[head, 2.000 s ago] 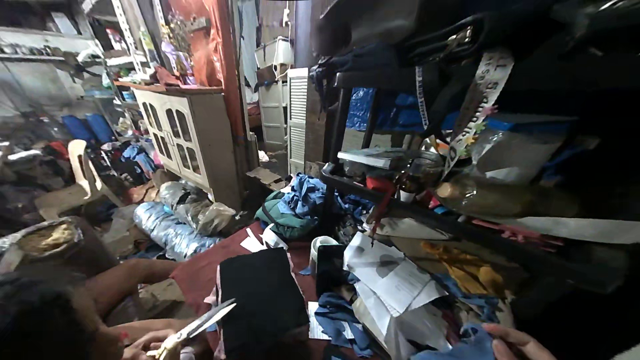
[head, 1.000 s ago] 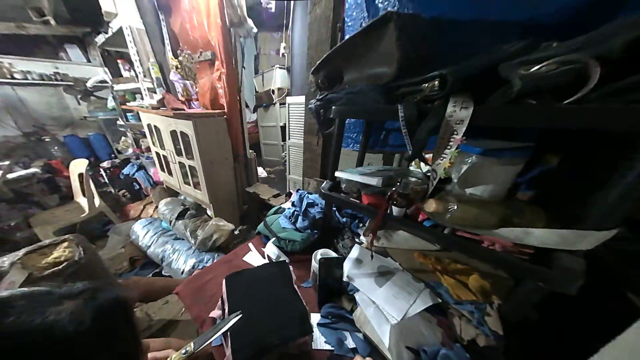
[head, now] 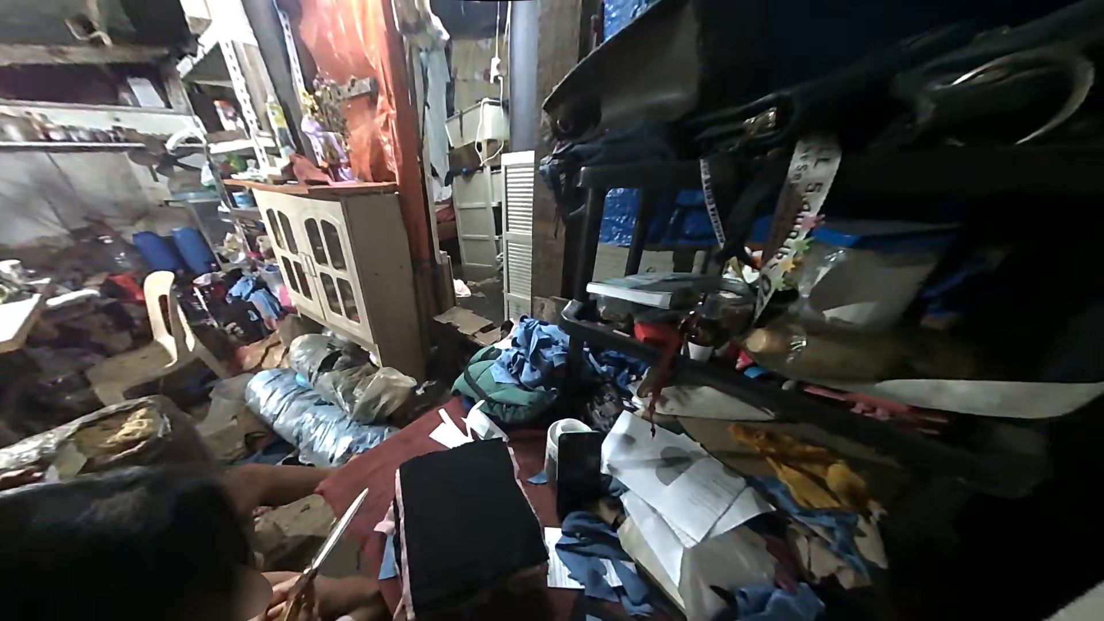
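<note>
Neither my left hand nor my right hand shows in the frame now. At the lower left is another person's dark-haired head [head: 112, 548], with a bare forearm [head: 280, 485] beyond it. That person's hand [head: 332, 595] holds a pair of scissors [head: 332, 539], the blades pointing up and to the right. Right of the blades, a stack topped with black fabric [head: 466, 517] lies on a dark red cloth [head: 362, 466]. White scraps [head: 453, 429] lie behind it. A black phone-like object [head: 578, 474] leans by a white roll [head: 561, 431]. Printed papers [head: 673, 474] lie over a plastic bag to the right.
A black rack [head: 733, 366] with bags and boxes stands at the right. Blue and green cloth [head: 509, 371] is heaped behind the work surface. Wrapped bundles [head: 310, 423], a cabinet [head: 345, 267], a plastic chair [head: 168, 332] and an open sack [head: 112, 440] are at the left.
A hand at the lower right two seconds ago is out of view. The other person's scissors had spread blades then; the blades now look together.
</note>
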